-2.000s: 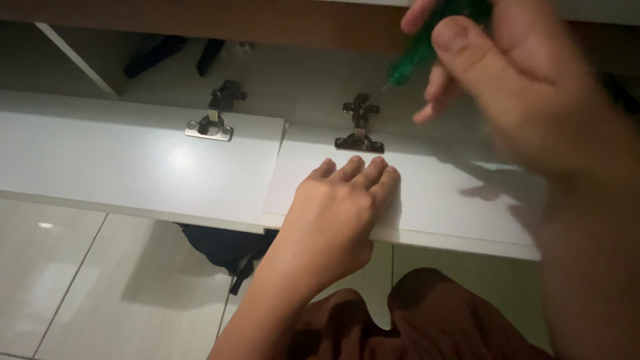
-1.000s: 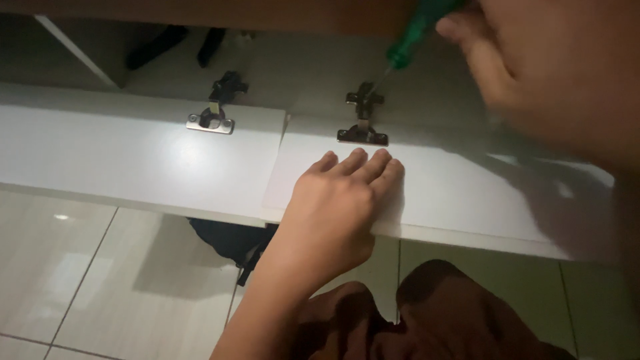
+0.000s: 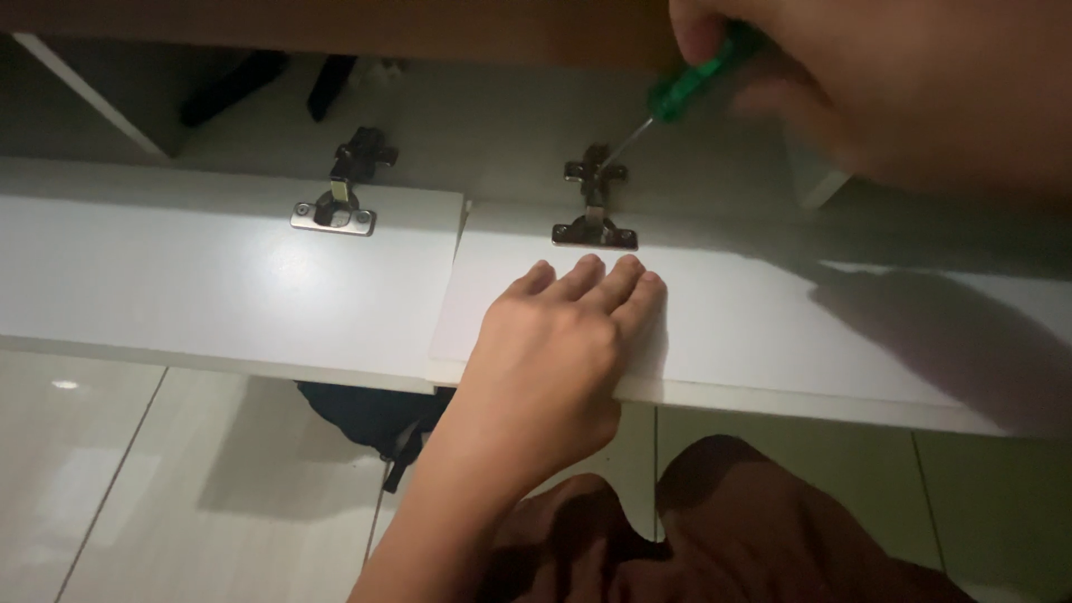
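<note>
My right hand, partly cut off at the top right, grips a screwdriver with a green handle. Its thin shaft slants down left, the tip at the mounting plate of a metal concealed cabinet hinge. Below that hinge, my left hand lies palm down on a white cabinet door panel, fingertips close to the hinge cup, holding nothing. A second concealed hinge joins another white door panel on the left.
A brown edge crosses the top. Black objects lie inside the cabinet near a white-edged divider. A dark fabric item rests on the tiled floor beneath the doors. My clothed knees show at the bottom.
The right hand has brought the screwdriver down from above the right hinge; its tip is now at the mounting plate. My left hand has stayed flat on the right door panel.
</note>
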